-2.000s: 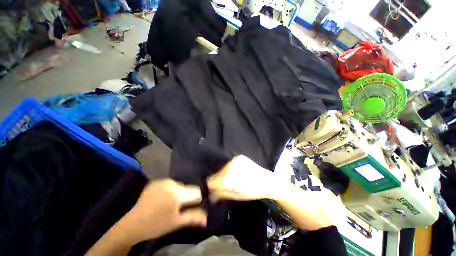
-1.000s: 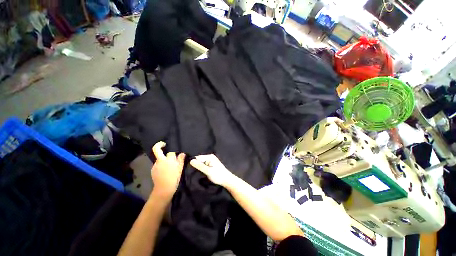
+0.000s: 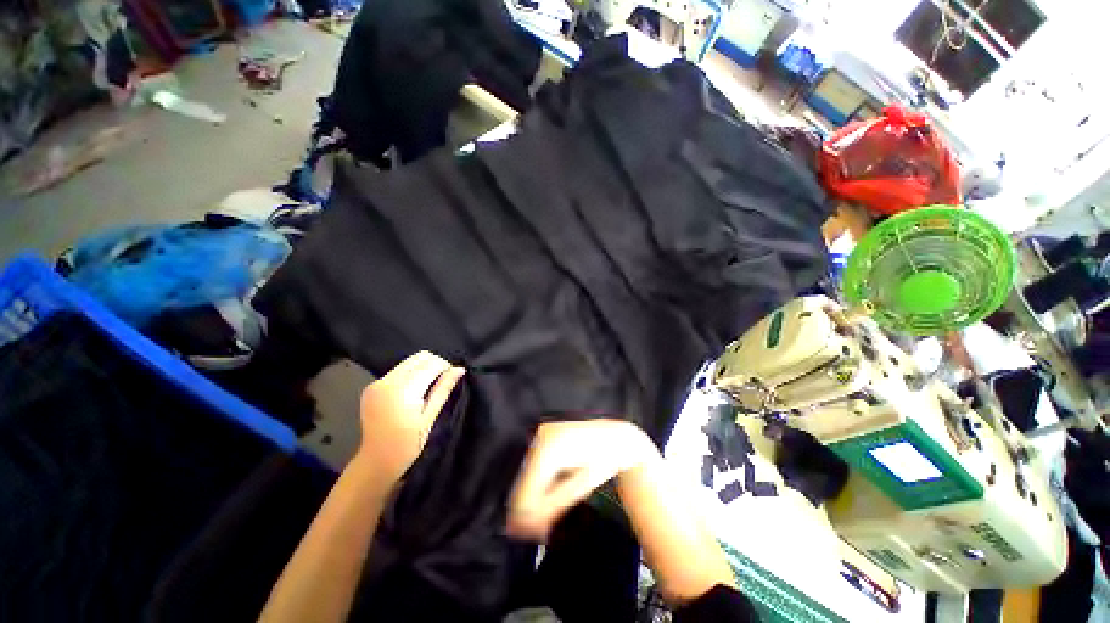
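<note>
A large black garment piece (image 3: 523, 243) lies spread in folds over the table and hangs down towards my lap. My left hand (image 3: 408, 408) pinches its near edge between thumb and fingers. My right hand (image 3: 578, 475) is blurred, over the cloth's near part to the right of my left hand; whether it grips any cloth cannot be told. Small dark cut pieces (image 3: 730, 460) lie loose on the white sewing table (image 3: 779, 535), left of the cream sewing machine head (image 3: 901, 450). The needle area is too small to make out.
A blue crate (image 3: 183, 371) with black cloth stands at left. A green fan (image 3: 931, 270) and a red plastic bag (image 3: 891, 158) are behind the machine. A slim red-and-black tool (image 3: 870, 585) lies on the table. Blue and white cloth lies on the floor at left.
My two hands were close together at the cloth a second ago. My right hand has since moved down and to the right; my left still pinches the edge. The near cloth has shifted.
</note>
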